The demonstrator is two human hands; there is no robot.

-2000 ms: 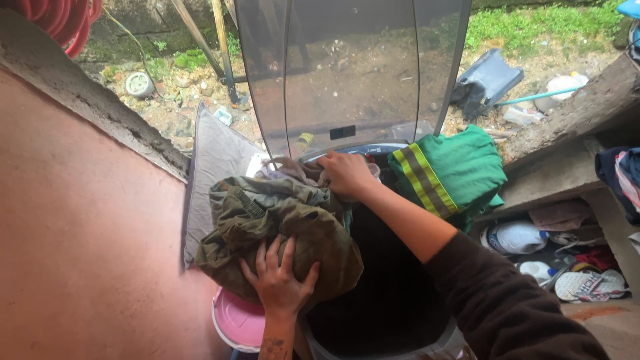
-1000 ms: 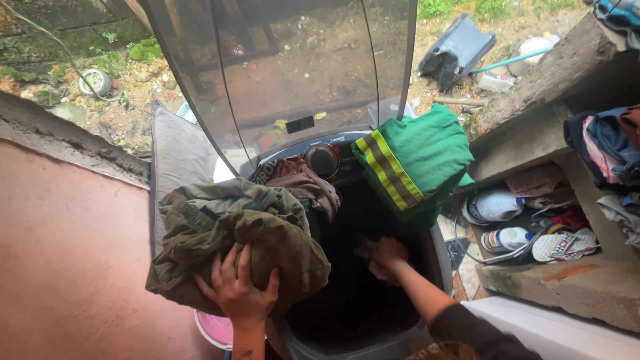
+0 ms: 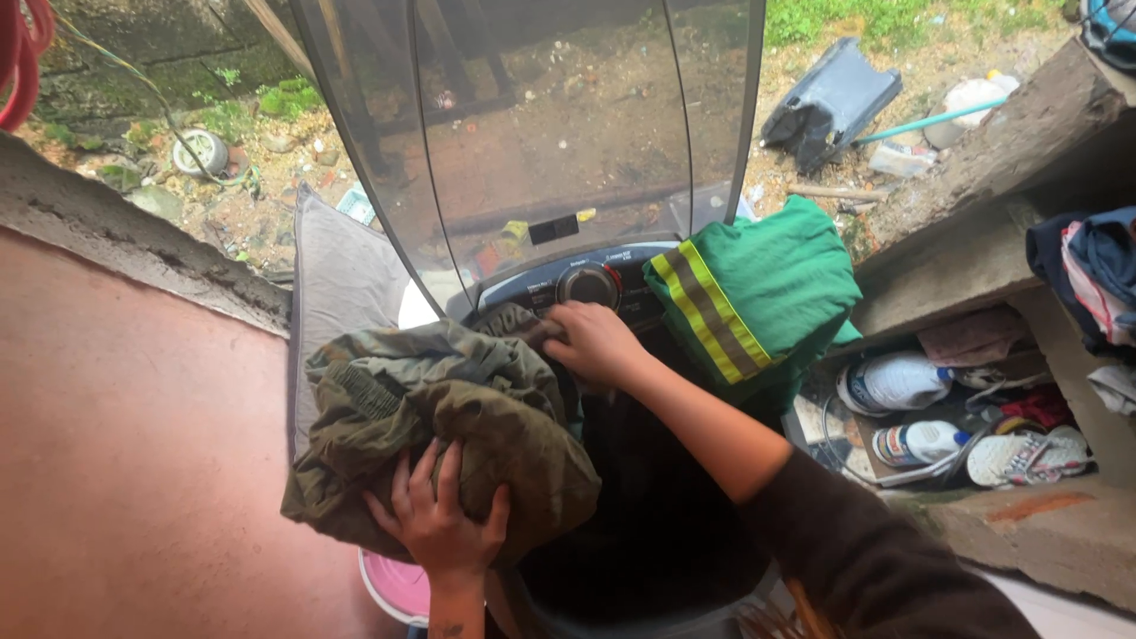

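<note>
My left hand (image 3: 444, 510) presses with spread fingers on a bundled olive-green garment (image 3: 506, 435) that lies on the left rim of a top-loading washing machine. My right hand (image 3: 590, 342) has its fingers closed on a brownish cloth (image 3: 524, 327) at the back of the opening, just in front of the control dial (image 3: 589, 286). A folded green garment with a yellow reflective band (image 3: 772, 284) rests on the machine's back right corner. The transparent lid (image 3: 568, 133) stands raised behind. Inside, the dark drum (image 3: 657, 506) shows no detail.
A grey cushion (image 3: 342, 275) leans at the machine's left, and a pink bucket (image 3: 399, 586) is below it. On the right, a concrete shelf (image 3: 950, 284) holds white bottles (image 3: 896, 382), flip-flops (image 3: 1029, 457) and clothes (image 3: 1096, 275). Outside lies a broken grey plastic container (image 3: 834, 102).
My right hand has moved up out of the drum to the cloth at the back rim, where it also was two seconds ago. My left hand stays on the olive bundle.
</note>
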